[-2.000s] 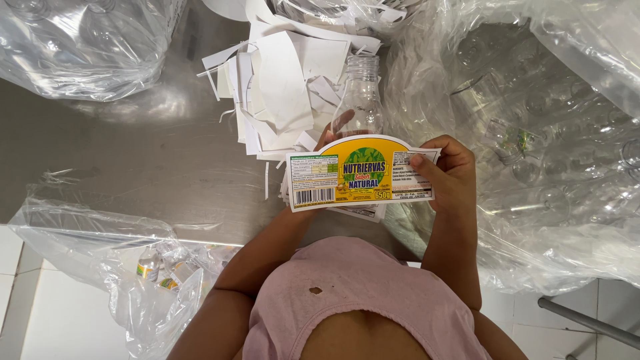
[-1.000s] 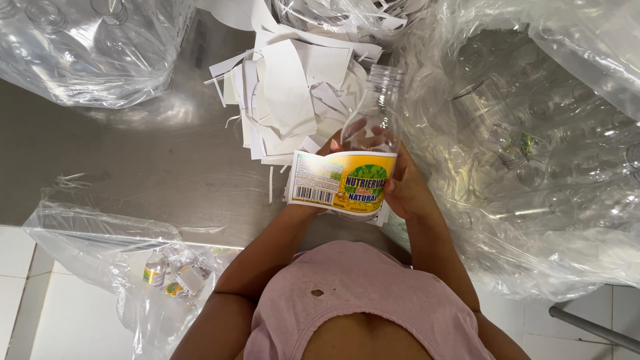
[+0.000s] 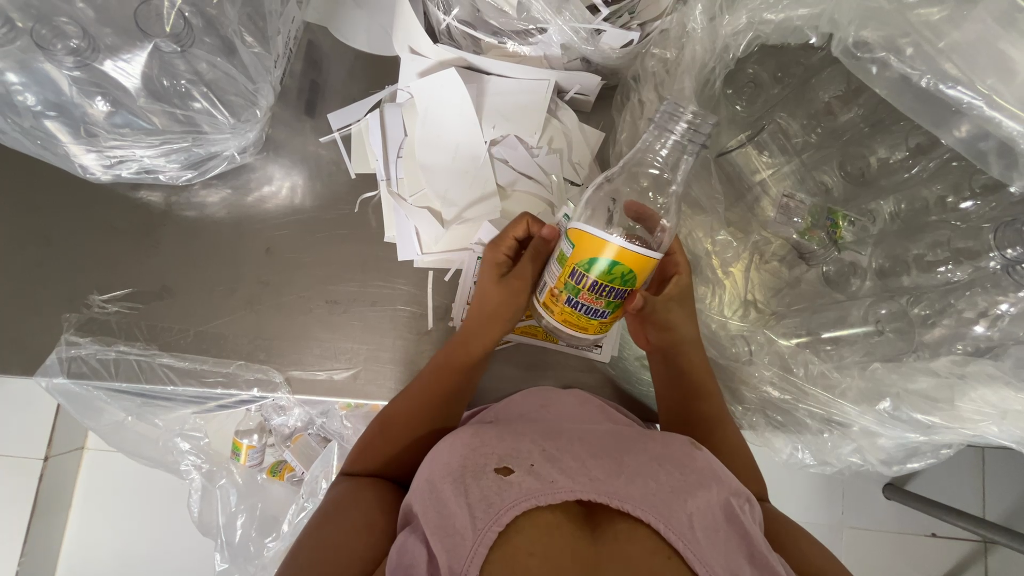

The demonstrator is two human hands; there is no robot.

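Observation:
A clear plastic bottle (image 3: 640, 192) without a cap is between my hands, tilted with its neck up and to the right. A yellow, green and white printed label (image 3: 596, 280) lies wrapped on its lower body. My left hand (image 3: 516, 272) holds the bottle's left side, thumb and bent fingers at the label's edge. On the other side my right hand (image 3: 664, 296) grips it, thumb at the label's right edge and fingers partly seen through the clear wall. Beneath the bottle is a stack of printed labels (image 3: 588, 350), partly hidden.
White paper offcuts (image 3: 452, 152) are heaped on the steel table (image 3: 192, 272). Large plastic bags of clear bottles stand at right (image 3: 896, 344) and upper left (image 3: 136, 104). Below the table's front edge, an open plastic bag (image 3: 216, 408) holds labelled bottles (image 3: 248, 440). A metal bar (image 3: 952, 514) is at lower right.
Two seconds ago the label was flat, held up in front of the bottle; now it is wrapped on the bottle. Since one second ago the bottle has tilted further right, and my left hand is at its side.

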